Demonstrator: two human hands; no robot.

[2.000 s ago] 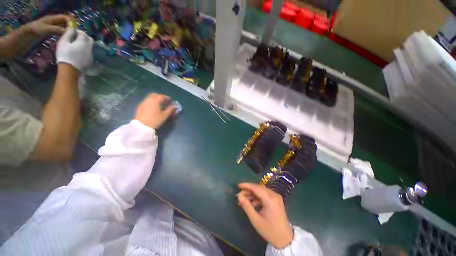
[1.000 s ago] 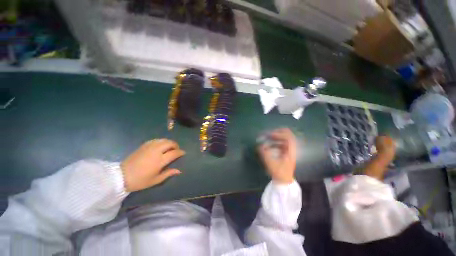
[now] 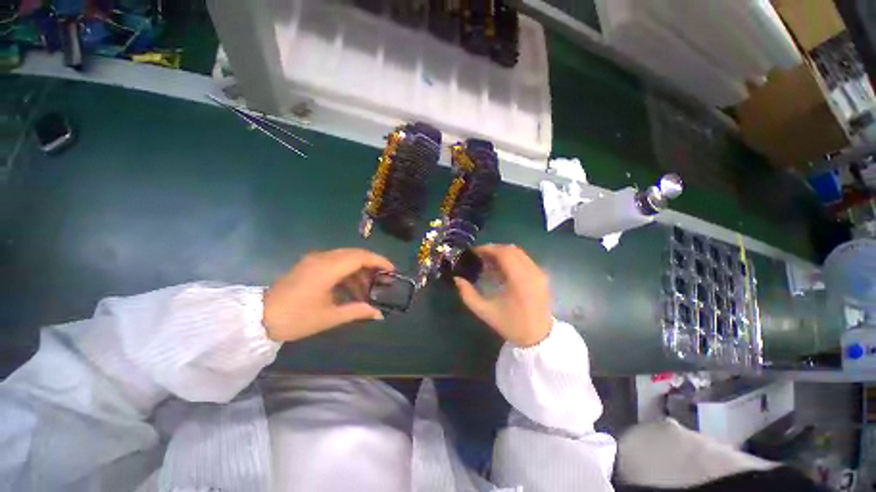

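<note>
My left hand (image 3: pixel 322 293) holds a watch case frame (image 3: pixel 392 291), a dark rounded-square ring with an open centre, by its left side between thumb and fingers. My right hand (image 3: pixel 514 293) has its thumb and fingers on a black screen module (image 3: pixel 468 266) at the near end of the right stacked row (image 3: pixel 473 197). Whether this module is apart from the row is hard to tell. The left stacked row (image 3: pixel 407 178) stands beside it, with gold flex cables along its left edge. An assembled watch unit (image 3: pixel 54 133) lies alone at the far left.
Tweezers (image 3: pixel 264 128) lie near the grey post (image 3: pixel 252 53). A white foam tray (image 3: pixel 384 82) stands behind the rows. White tissue (image 3: pixel 562 192) and a white bottle (image 3: pixel 608 213) lie right of them. A blister tray (image 3: pixel 711 300) is further right, before a small fan (image 3: pixel 855 274).
The view has swung right, then slightly back. My left hand now holds the case frame. My right hand has moved left to the right row's near end. The neighbour's hand has left the blister tray.
</note>
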